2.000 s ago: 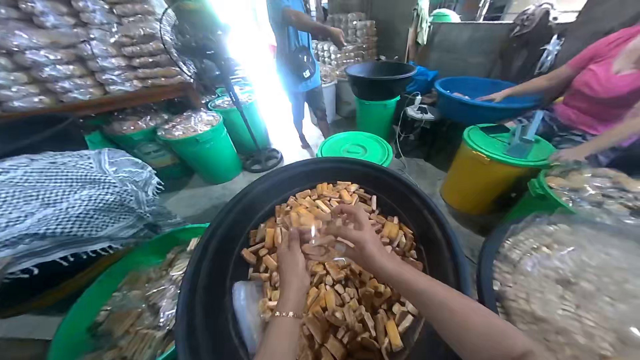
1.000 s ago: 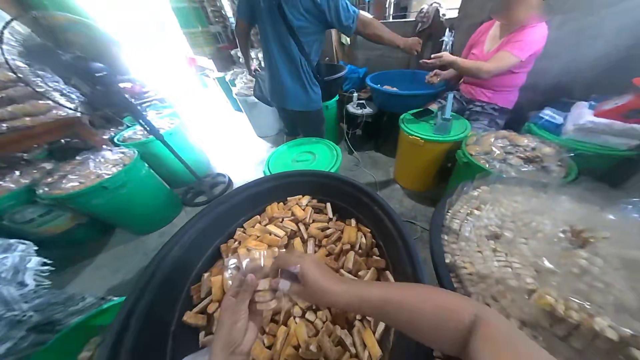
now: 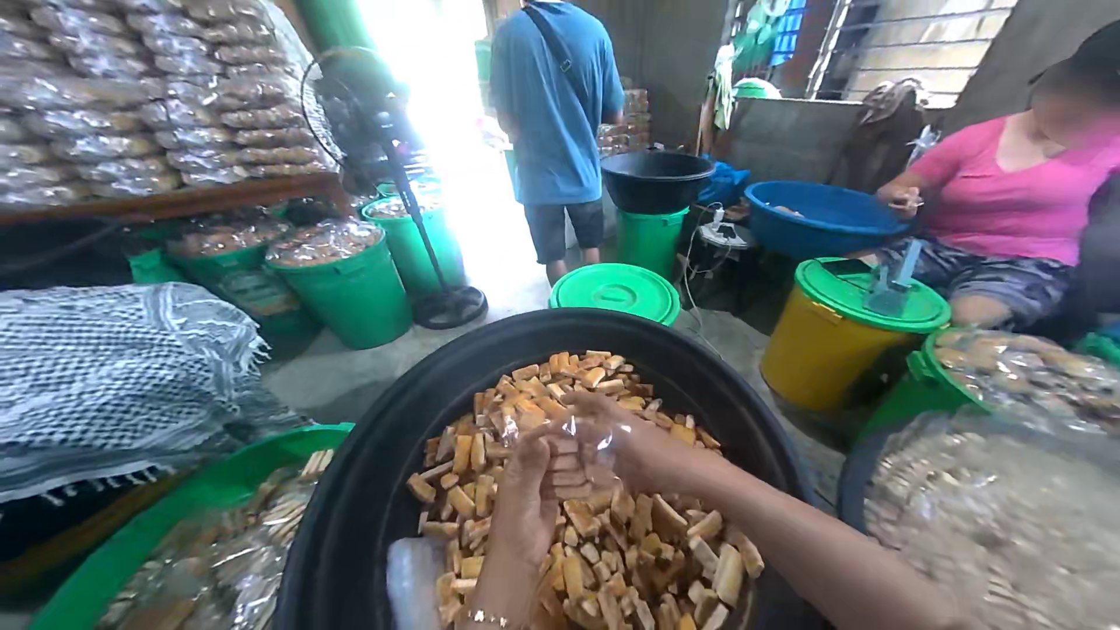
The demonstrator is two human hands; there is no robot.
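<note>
Many short brown baked sticks (image 3: 573, 577) fill a large round black tub (image 3: 350, 490) in front of me. Above them my left hand (image 3: 525, 490) holds a clear plastic bag (image 3: 569, 464) with several sticks stacked inside. Beside it my right hand (image 3: 621, 442) is at the bag's other side, with its fingers partly hidden by the plastic and blur; its exact grip does not show. A bundle of clear plastic (image 3: 416, 582) lies at the tub's lower left, on the sticks' edge.
A green tub (image 3: 210, 490) of filled bags stands at left, and a dark tub (image 3: 853, 490) of pale pieces at right. Beyond are a green lid (image 3: 615, 293), a yellow bucket (image 3: 801, 350) and a pedestal fan (image 3: 451, 306). A seated person (image 3: 1006, 192) is by a blue basin (image 3: 822, 210); another person (image 3: 560, 114) stands.
The standing person, whose arm reached toward the seated person a second ago, now has their back to me with that arm lowered. The seated person's hand is back at the blue basin. My view has swung left.
</note>
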